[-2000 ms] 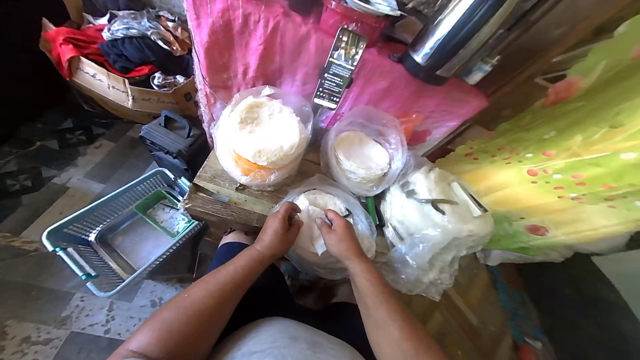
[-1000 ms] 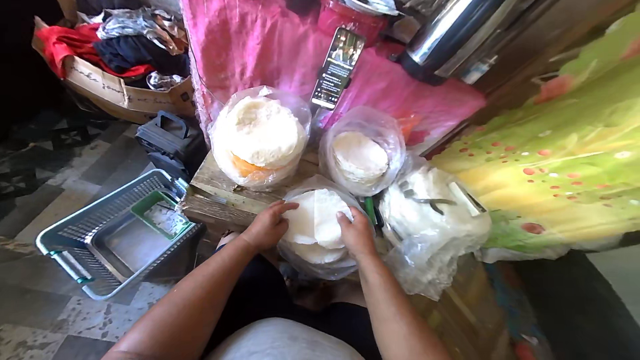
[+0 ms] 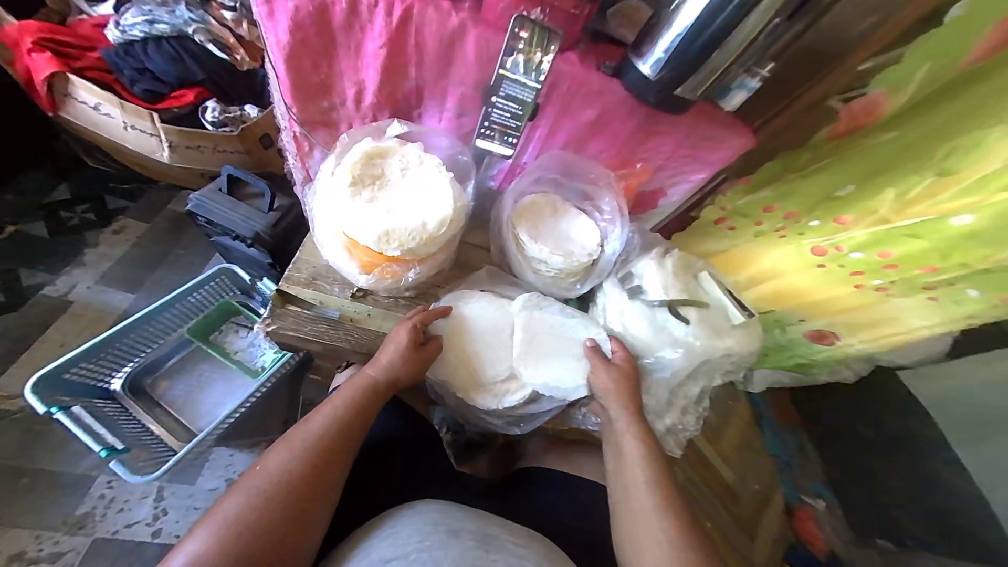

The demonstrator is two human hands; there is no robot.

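Two thin white round sheets, perhaps wrappers, lie side by side over an opened clear plastic bag. My left hand (image 3: 409, 346) pinches the outer edge of the left round sheet (image 3: 475, 335). The right round sheet (image 3: 557, 345) has its outer edge between the thumb and fingers of my right hand (image 3: 614, 378). Behind them stand a large bagged stack of white rounds (image 3: 398, 197), with orange showing low in it, and a smaller bagged stack (image 3: 555, 234). To the right is a bulky clear bag of white material (image 3: 669, 339) with a dark green strip on top.
A phone (image 3: 517, 85) leans at the back before a pink cloth (image 3: 378, 71), near a metal flask (image 3: 693, 47). Left of the wooden bench (image 3: 315, 315) are a plastic basket (image 3: 71, 378) holding trays, a black case (image 3: 236, 209) and a cardboard box of clothes (image 3: 189, 150).
My hands have moved apart from close together over the bag. The white sheets now spread wide between them; two seconds ago they were bunched at my fingers.
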